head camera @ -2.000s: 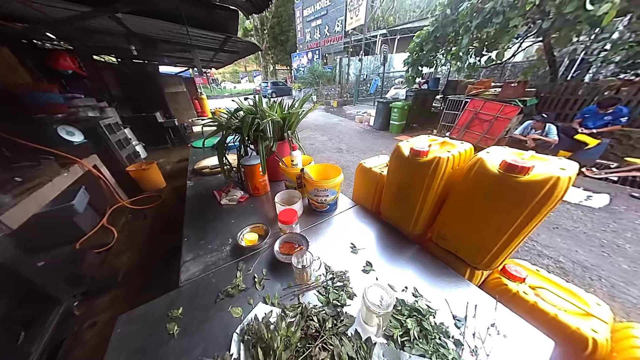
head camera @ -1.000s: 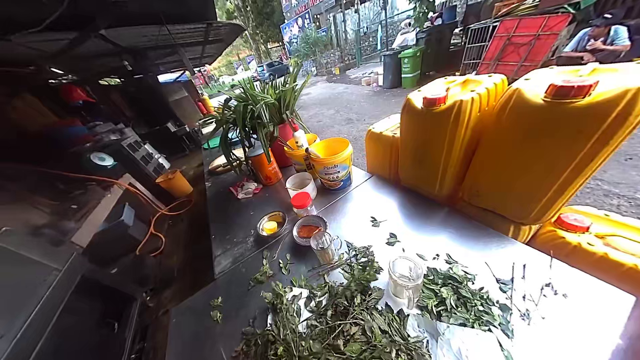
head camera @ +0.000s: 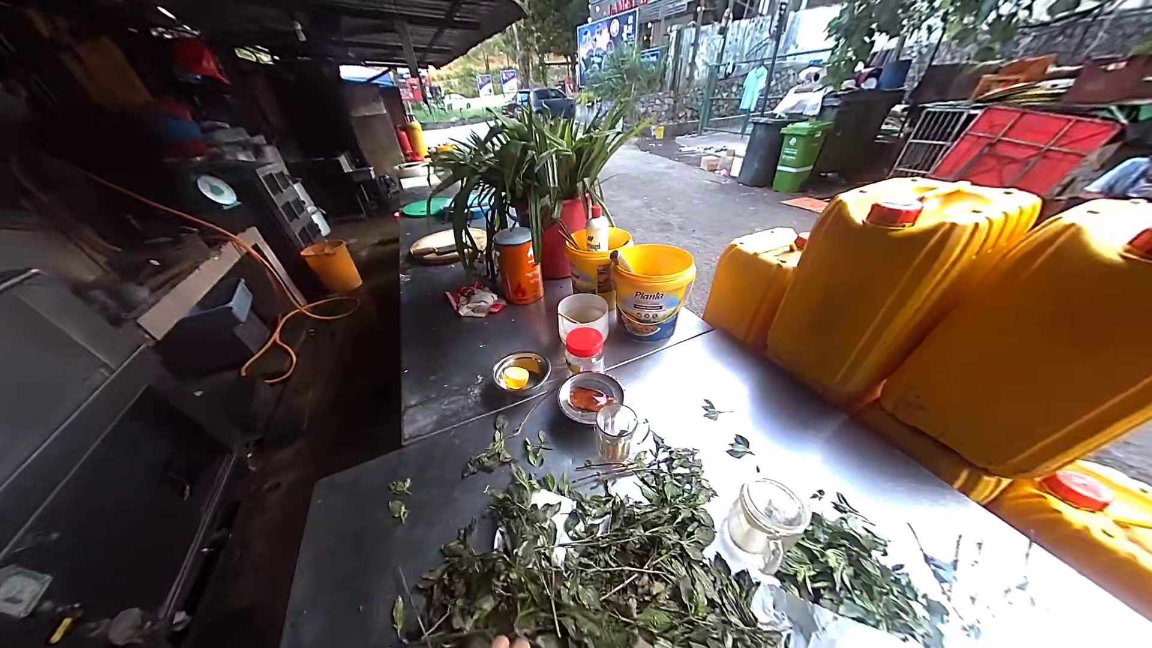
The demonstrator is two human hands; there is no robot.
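Note:
At the bottom edge, fingertips, seemingly of my left hand [head camera: 510, 642], show against a heap of leafy green stems [head camera: 594, 576]; the rest of that hand is out of frame and what it holds is hidden. My right hand is not visible. A glass jar with a handle [head camera: 768, 522] stands between the heap and a smaller pile of leaves [head camera: 850, 562], beside white plastic [head camera: 819, 625]. Beyond the heap are a glass mug [head camera: 616, 434], a metal bowl with something reddish [head camera: 591, 398], a bowl with a yellow piece [head camera: 521, 371] and a red-lidded jar [head camera: 584, 349].
Yellow tubs [head camera: 654, 292], a white cup [head camera: 582, 317], an orange canister [head camera: 519, 265] and a long-leaved plant [head camera: 540, 171] stand farther along the metal table [head camera: 360, 540]. Large yellow jerrycans [head camera: 891, 279] line its right side. An orange bucket [head camera: 331, 265] and hose lie at left.
Fingertips now show at the bottom edge; no hand is visible in the earlier frames. The view has shifted, and the seated people at the right have left it.

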